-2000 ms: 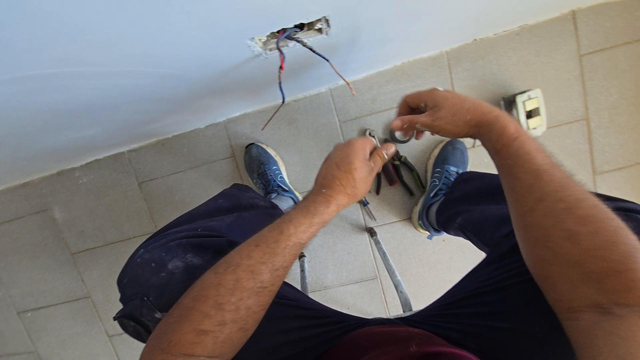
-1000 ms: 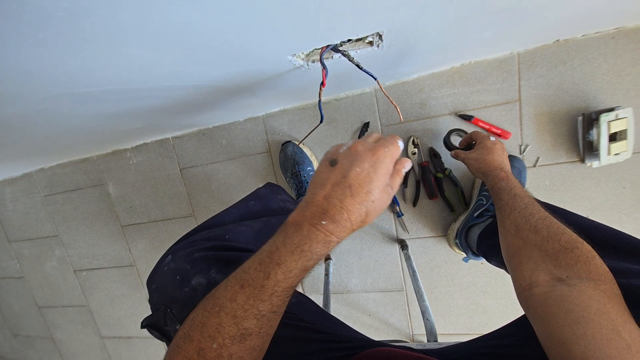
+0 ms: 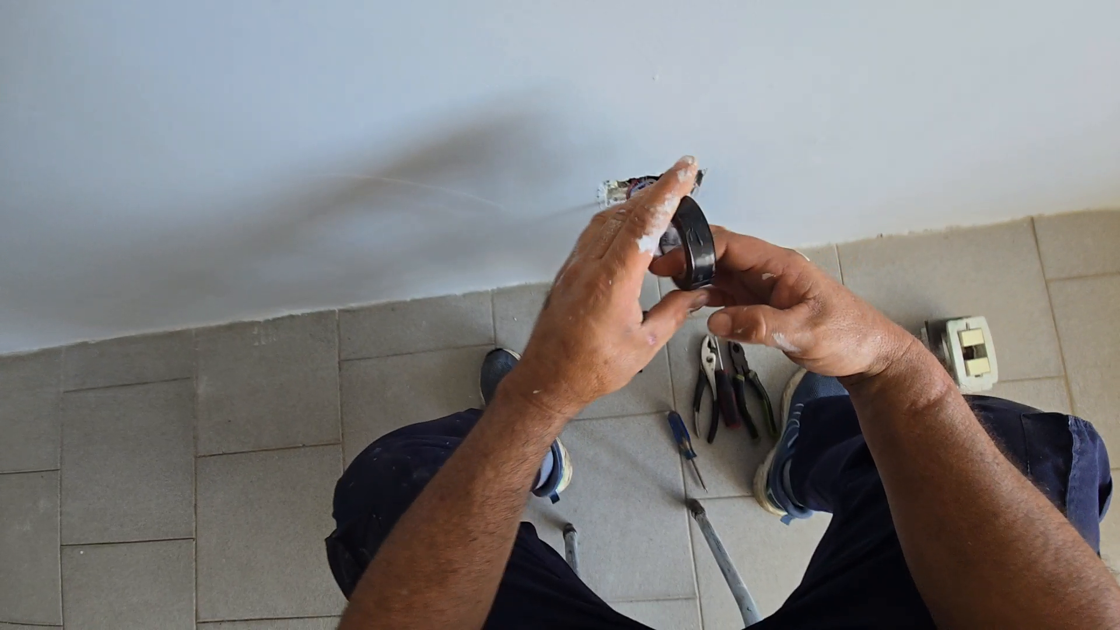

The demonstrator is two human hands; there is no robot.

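Between my two hands, in front of the wall, is a roll of black electrical tape [image 3: 697, 243], standing on edge. My right hand [image 3: 792, 302] holds it with fingers through and behind the ring. White-smeared, my left hand [image 3: 604, 297] is at the roll's left side, its thumb near the lower rim; whether it grips the roll is hard to tell. Behind the fingers lies the wall box opening [image 3: 617, 191], largely hidden, with the wires mostly out of sight.
On the tile floor lie slip-joint pliers [image 3: 707, 381], dark-handled pliers [image 3: 748, 394], a red-handled tool [image 3: 725, 398] and a blue screwdriver [image 3: 682, 437]. A socket or switch unit [image 3: 969, 353] sits at right. Metal stool legs [image 3: 724, 560] stand between my shoes.
My right hand has lifted the black tape roll from the floor beside the tools. My left hand has come up beside it, before the wall opening. The view has shifted towards the wall.
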